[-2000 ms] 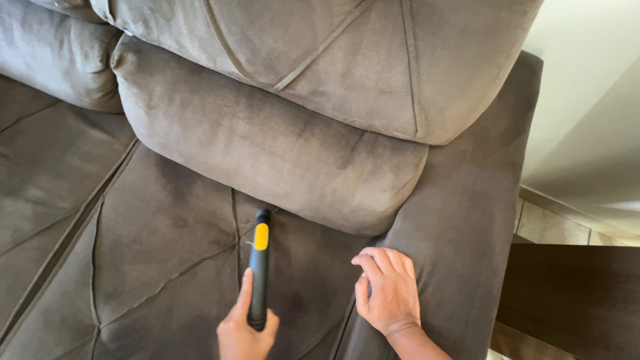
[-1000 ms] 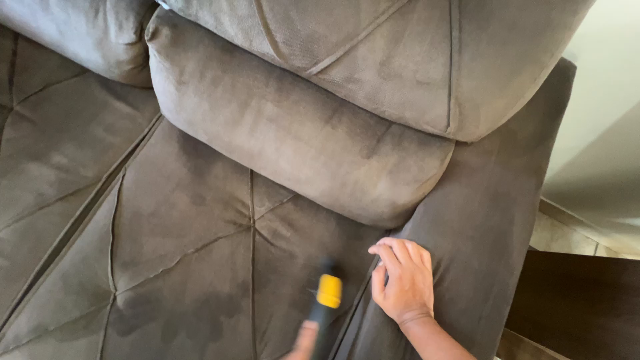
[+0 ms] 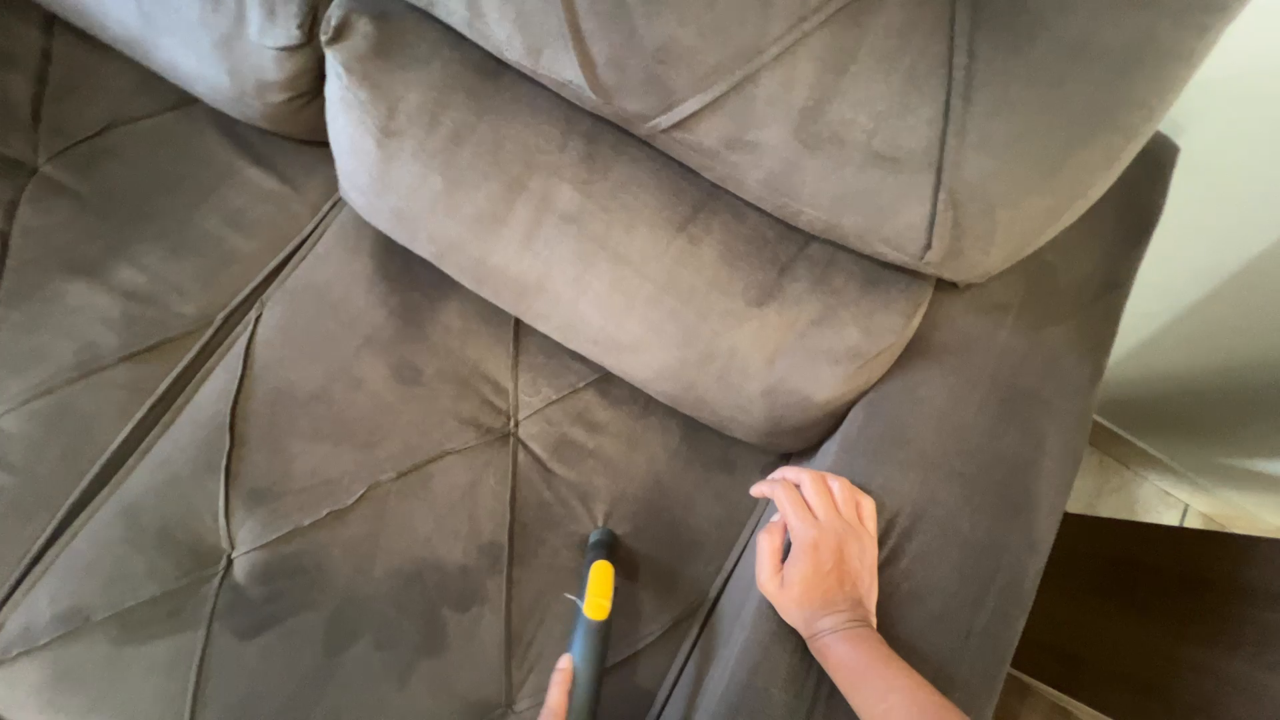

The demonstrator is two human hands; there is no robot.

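A black handheld tool with a yellow oval part [image 3: 598,590] stands on the grey-brown sofa's tufted seat cushion [image 3: 400,540], its rounded dark tip touching or just above the fabric. At the bottom edge, my left hand [image 3: 557,690] holds its handle; only a finger shows, and the rest of the hand is out of view. My right hand [image 3: 820,550] rests on the inner edge of the sofa armrest [image 3: 960,480], fingers loosely curled, with no object visible in it. Darker patches mark the seat fabric left of the tool.
A rounded lower back cushion [image 3: 600,250] lies behind the seat, below a larger back cushion [image 3: 820,130]. A deep seam [image 3: 190,380] divides the seat cushions. To the right are a pale wall [image 3: 1200,330], floor tiles [image 3: 1110,490] and a dark brown flat surface [image 3: 1150,620].
My left hand and the tool have moved from near the lower back cushion toward the seat's front and armrest side. My right hand stays on the armrest.
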